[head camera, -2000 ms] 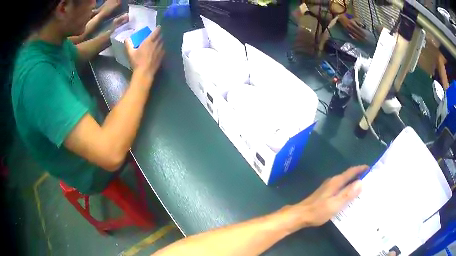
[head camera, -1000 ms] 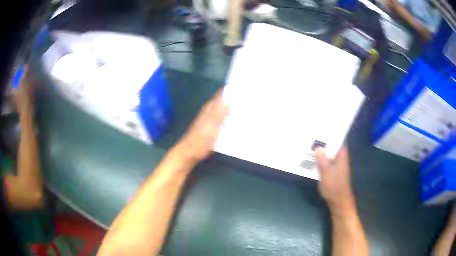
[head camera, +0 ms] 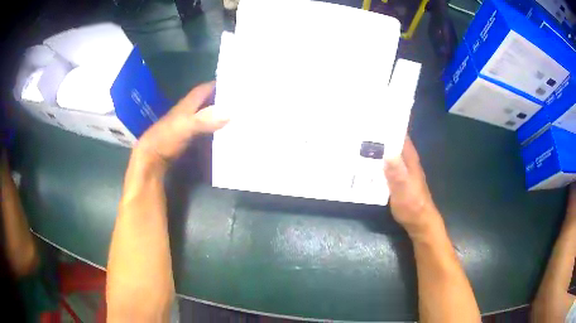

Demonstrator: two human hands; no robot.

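Note:
A white retail carton [head camera: 297, 151] is in front of me over the dark green bench top, its long white side facing me, with a dark printed square and faint label near its lower right corner. Its large white lid flap [head camera: 316, 44] stands up at the back, and a side flap [head camera: 405, 94] sticks up at the right end. The carton is overexposed, so its contents cannot be told. My left hand [head camera: 180, 126] is at its left end, thumb on the near edge. My right hand [head camera: 407, 186] grips its lower right end, thumb on the front.
Open cartons [head camera: 88, 82] with flaps up and white contents stand at the left, with a blue end. Closed blue-and-white cartons [head camera: 505, 69] are stacked at the right. Another person's arm [head camera: 559, 265] is at the right edge, another [head camera: 16, 221] at the left. A yellow frame is at the back.
My view has swung right and down. The held carton now faces me more squarely, with both hands at its ends; my right hand has joined my left since the oldest frame.

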